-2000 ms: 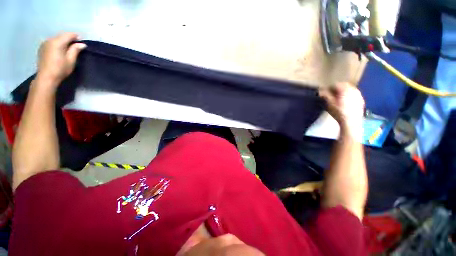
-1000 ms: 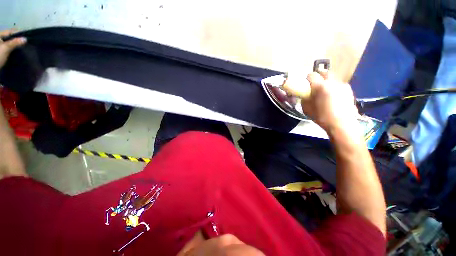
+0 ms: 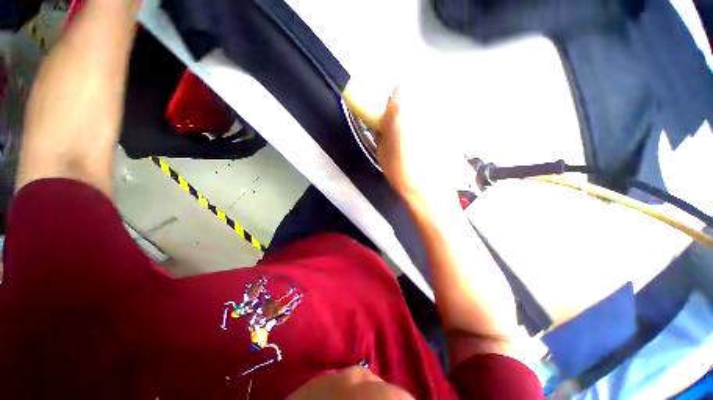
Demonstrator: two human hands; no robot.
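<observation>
The long black fabric strip (image 3: 274,74) runs diagonally along the near edge of the white table, with a fold line lengthwise. The steam iron (image 3: 360,129) stands on the strip; its cream-yellow handle and a silver edge show. My right hand (image 3: 399,141) is closed around the handle, overexposed and partly washed out. My left hand is cut off by the top left edge; only the forearm shows.
A yellow hose (image 3: 625,205) and a black cable leave the iron to the right. Dark fabric (image 3: 500,19) lies at the far side. A navy cloth (image 3: 594,324) and light-blue garments are at lower right. A red crate (image 3: 195,105) is below the table at left.
The view has turned, so the table now runs diagonally. The iron has moved along the strip towards its left part. My left hand has gone out of the picture.
</observation>
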